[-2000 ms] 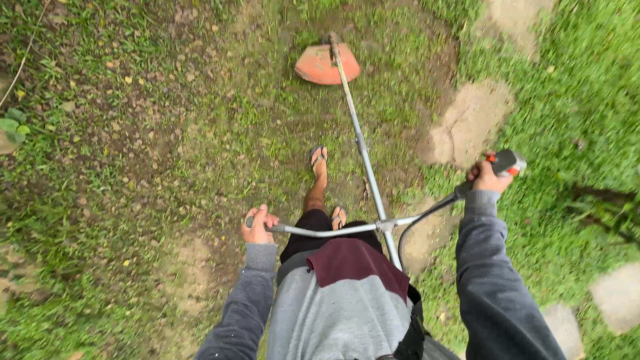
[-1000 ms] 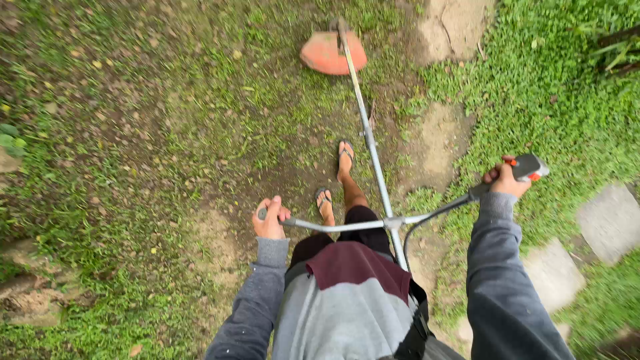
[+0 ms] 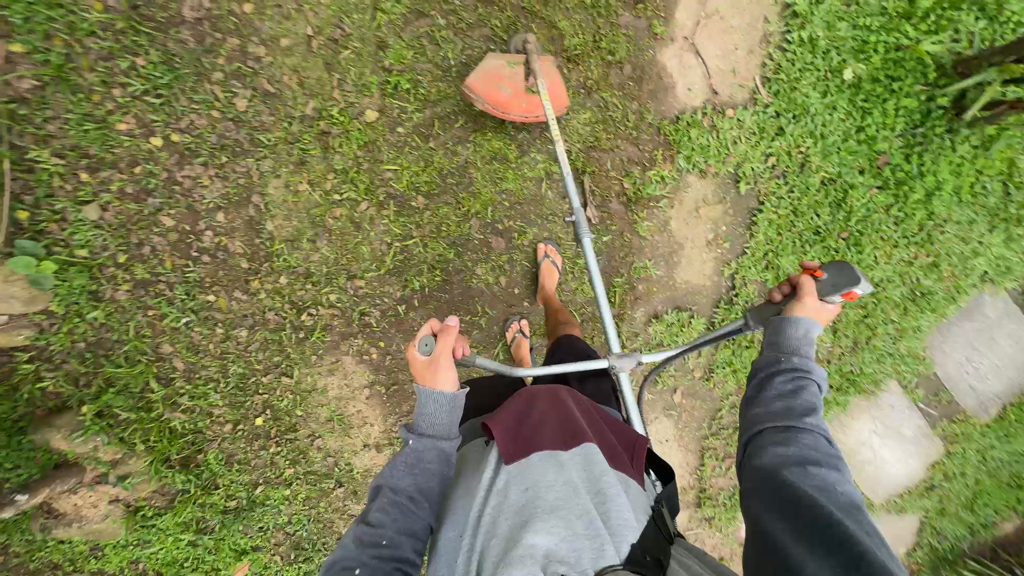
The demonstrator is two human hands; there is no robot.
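Observation:
A string trimmer's metal shaft [image 3: 592, 264] runs from beside my right hip up to an orange debris guard [image 3: 512, 88] over the short grass. Across the shaft sits a curved handlebar [image 3: 552, 369]. My left hand [image 3: 438, 352] is closed around its left grip, whose round end shows. At the other end, my right hand [image 3: 804, 298] holds the dark control grip [image 3: 840, 280] with orange-red controls. A black cable curves from that side down along the shaft. The cutting head is partly hidden by the guard. A black strap [image 3: 660, 520] hangs at my right side.
Flat stone slabs [image 3: 980, 352] lie in the grass at right, with worn flat stones [image 3: 716, 48] right of the shaft. Rocks [image 3: 88, 496] are at lower left, and a dark woody piece [image 3: 992, 60] at upper right. My sandaled feet [image 3: 548, 264] stand below the guard.
My feet have changed places in the stride between frames, and the ground has shifted in view. Both hands stay on the handlebar; the guard remains ahead near the grass.

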